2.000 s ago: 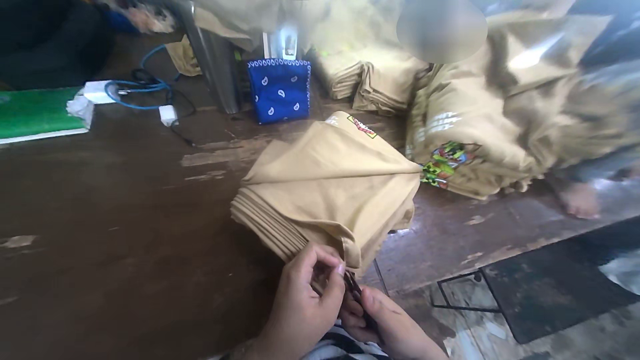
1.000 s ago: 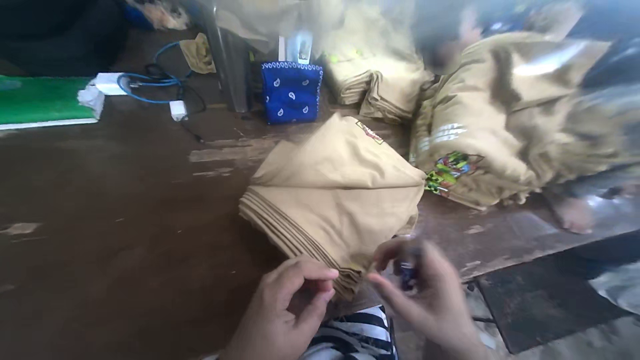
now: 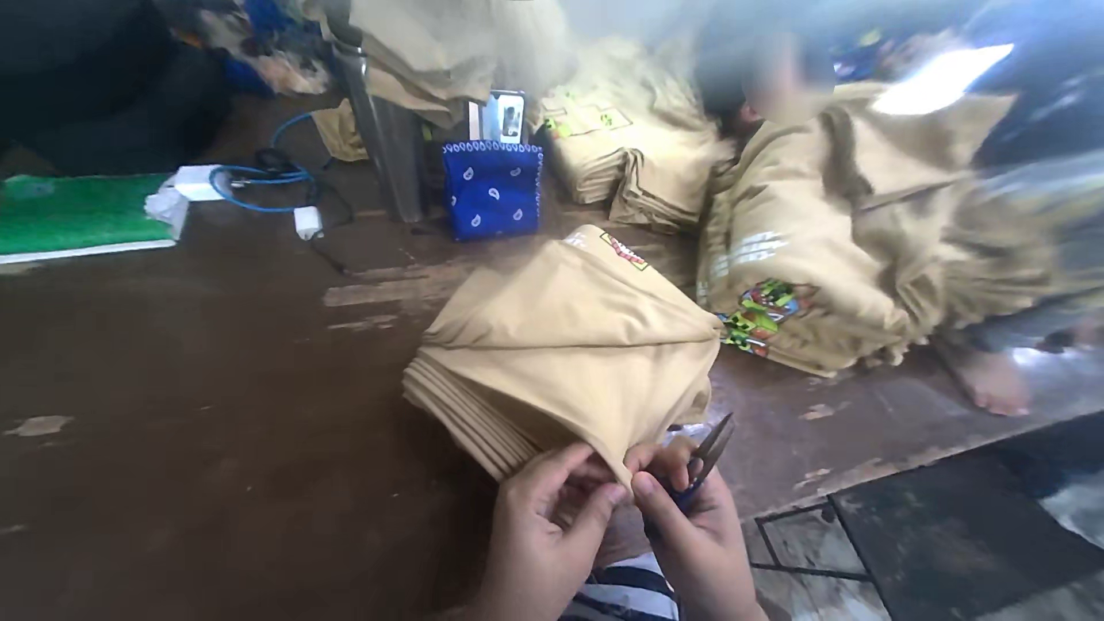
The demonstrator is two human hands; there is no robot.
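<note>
A neat stack of folded tan fabric pieces (image 3: pixel 569 336) lies in front of me, a printed patch near its far corner. At its near corner my left hand (image 3: pixel 556 517) pinches the edge of the top piece between thumb and fingers. My right hand (image 3: pixel 690 509) grips the same corner with thumb and forefinger, touching close to the left fingertips. Small scissors or thread snips (image 3: pixel 711 448) are tucked in the right hand, blades pointing up and away; their handle is mostly hidden by the fingers.
Behind the stack stand a blue paisley cloth pouch (image 3: pixel 493 191) and a metal post (image 3: pixel 379 129). More folded tan fabric (image 3: pixel 638 164) and a large tan heap (image 3: pixel 828 233) lie beyond. A white adapter (image 3: pixel 307 222), cables and a green pad (image 3: pixel 86 216) are left. Another person's foot (image 3: pixel 992 379) rests right.
My right hand has come back left to the fabric corner, from which it was apart one second ago. The top piece's near corner is now lifted between both hands.
</note>
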